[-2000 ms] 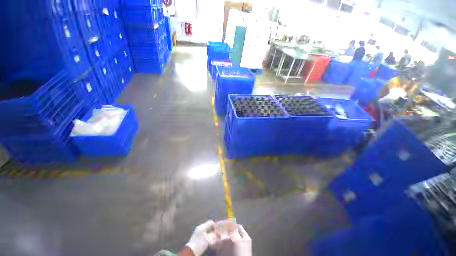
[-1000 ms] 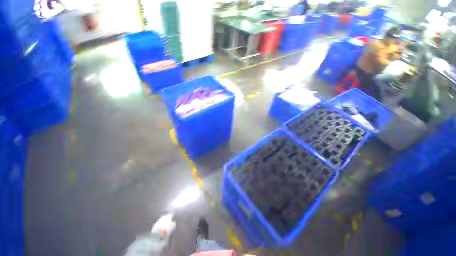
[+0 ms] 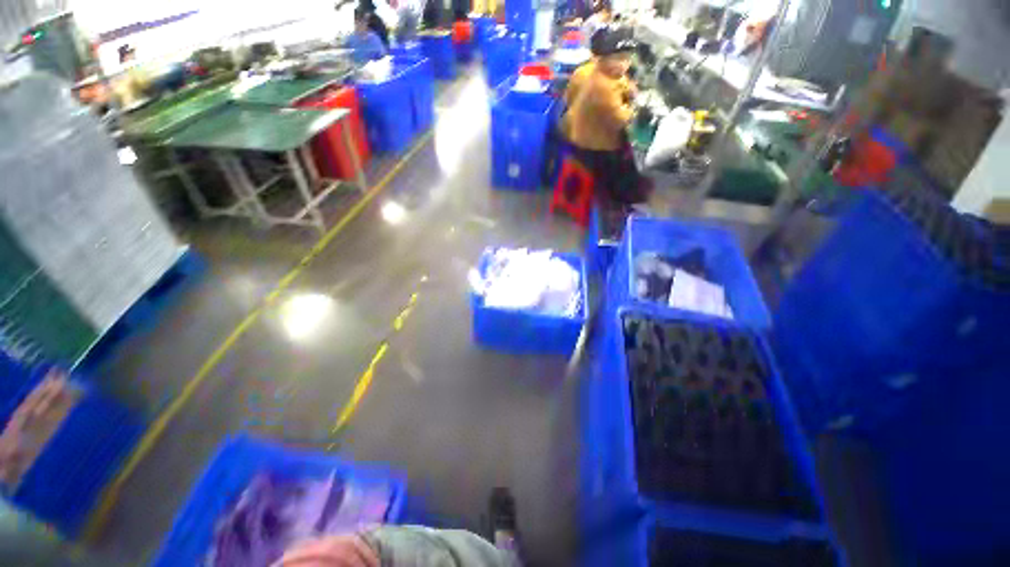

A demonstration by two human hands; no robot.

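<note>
Neither of my hands shows. A pink and grey-green sleeve (image 3: 382, 547) is cut off by the bottom edge, and whose arm side it is cannot be told. A small dark shape (image 3: 502, 514) stands just beyond the sleeve, too blurred to name. At the right, a blue crate (image 3: 609, 443) holds many black units (image 3: 709, 415) packed in rows. Another crate section with black items is cut off below it. At bottom left, a blue bin (image 3: 194, 521) holds purplish bundles (image 3: 282, 521).
A blue bin (image 3: 526, 330) with white material stands ahead. A person (image 3: 598, 105) is beside a red stool (image 3: 573, 191) at a workbench. Large blue crates (image 3: 853, 299) stack at right. A green-topped table (image 3: 238, 129) and wrapped stack (image 3: 89, 210) are at left. Yellow lines mark the floor.
The view has swung right and moved forward along the aisle. The crates of black units are now nearer at right. Both gloved hands, seen together two seconds ago, have left the picture.
</note>
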